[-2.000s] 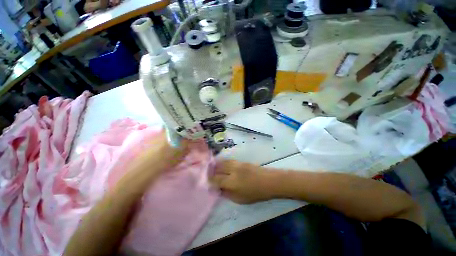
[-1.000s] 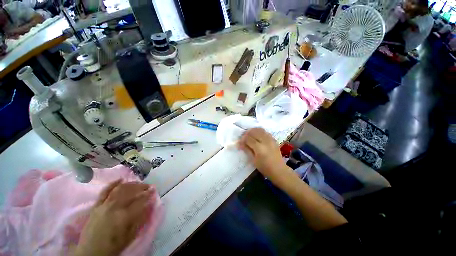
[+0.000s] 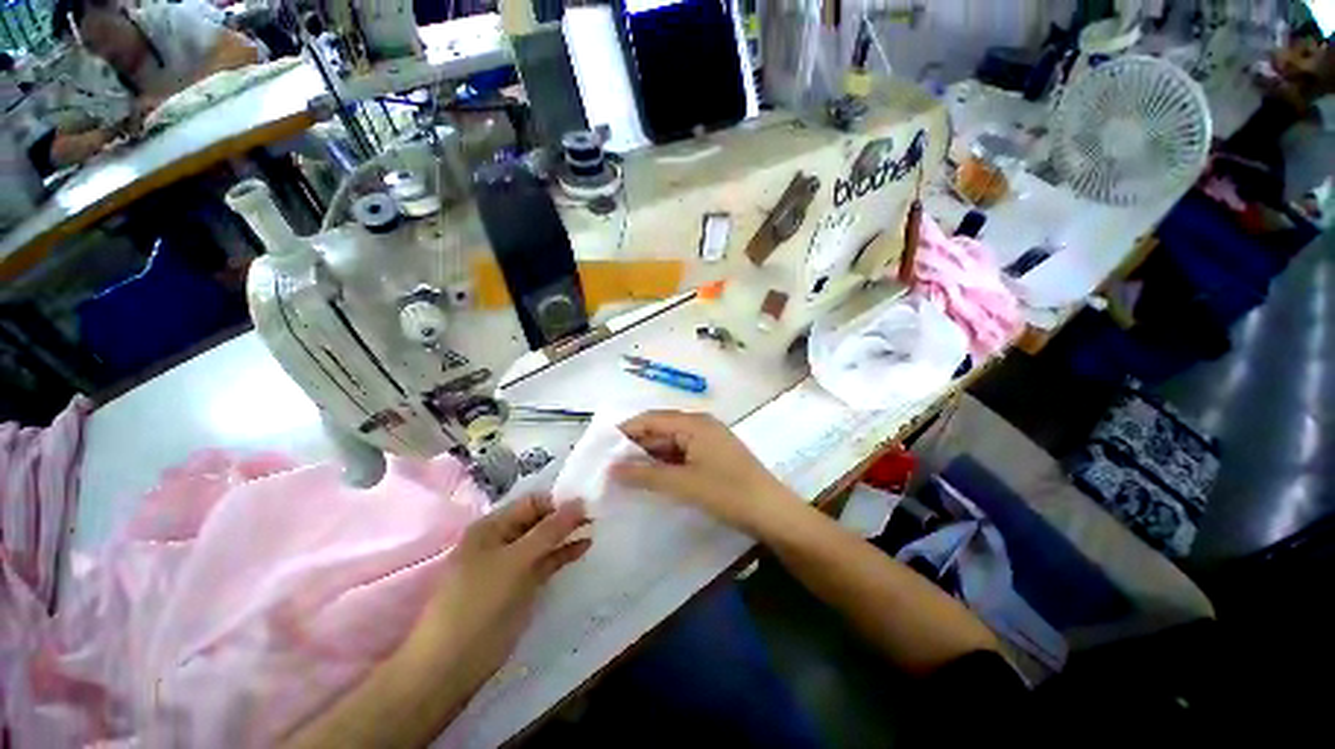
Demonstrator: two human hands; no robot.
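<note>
A small white fabric piece [image 3: 592, 460] is held between both hands in front of the needle area. My left hand [image 3: 505, 563] grips its lower left edge. My right hand [image 3: 688, 465] pinches its right side. The pink garment [image 3: 278, 571] lies at the left and reaches the presser foot [image 3: 495, 463] of the sewing machine [image 3: 330, 344]. More white pieces [image 3: 889, 351] lie in clear plastic to the right. Blue-handled snips [image 3: 666, 375] and grey tweezers [image 3: 551, 414] lie on the machine bed, the tweezers partly hidden.
A pink scrap bundle [image 3: 966, 293] sits at the machine's right end. A white fan [image 3: 1130, 129] stands at the far right. A dark phone-like screen [image 3: 688, 66] stands behind the machine. A person [image 3: 154, 59] sits at another table, upper left.
My right hand has brought a white piece leftward from the pile on the right. My left hand has left the pink garment and now holds the piece too. The camera view has shifted.
</note>
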